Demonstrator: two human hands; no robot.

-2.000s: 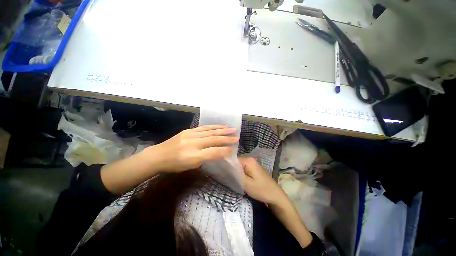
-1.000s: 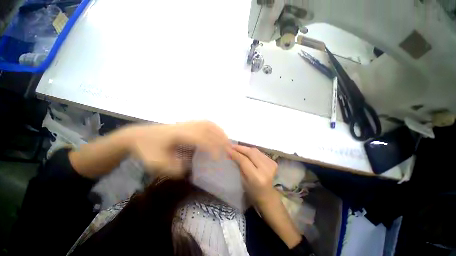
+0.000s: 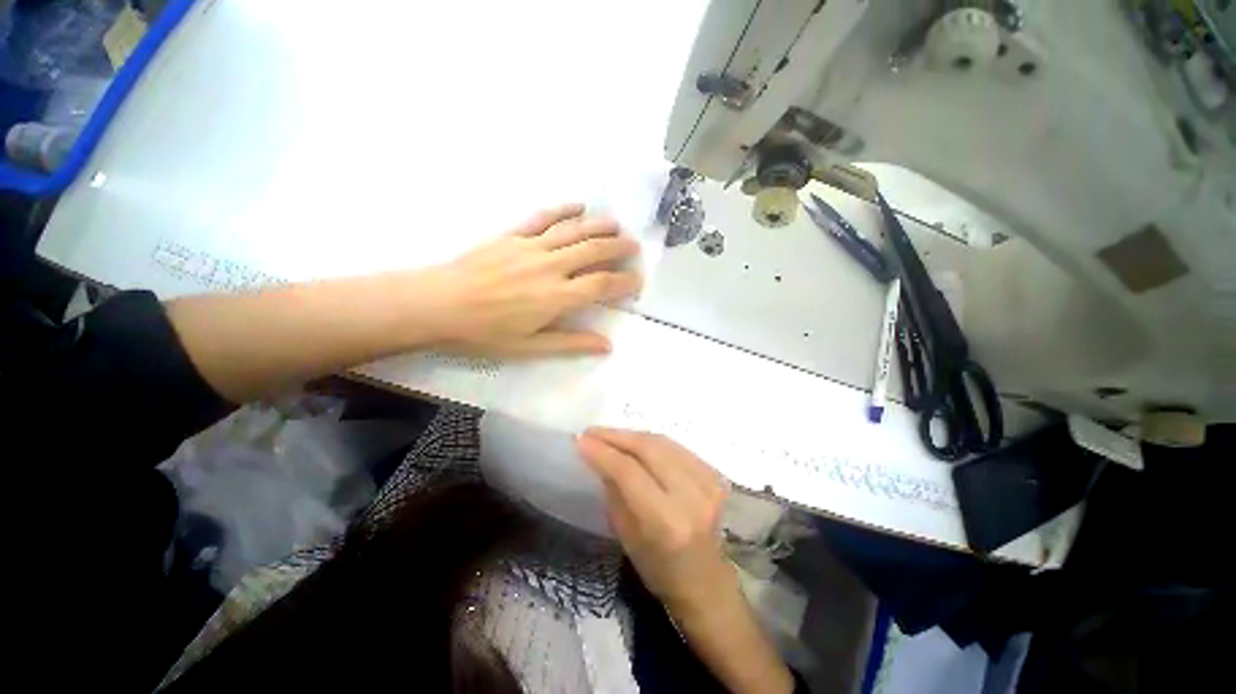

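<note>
A thin white strip point(image 3: 542, 468) hangs over the table's front edge onto the checked lap. Its upper part fades into the white table. My left hand point(image 3: 549, 288) lies flat, palm down and fingers spread, on the strip left of the needle area. My right hand point(image 3: 664, 504) pinches the strip's right side between thumb and finger at the table edge. The presser foot point(image 3: 674, 197) of the cream sewing machine point(image 3: 1030, 163) stands just beyond my left fingertips. Whether the strip lies under the foot is hard to tell.
Thread snips point(image 3: 850, 237), black shears point(image 3: 935, 339) and a white pen point(image 3: 885, 355) lie right of the needle. A flat black phone-like rectangle point(image 3: 1026, 481) is at the right edge. A blue basket point(image 3: 102, 115) is at the left corner. Crumpled white pieces point(image 3: 271, 488) lie below the table.
My left hand has moved from the lap up onto the table and lies flat. My right hand has moved down slightly with the strip. The view has shifted, showing more of the machine.
</note>
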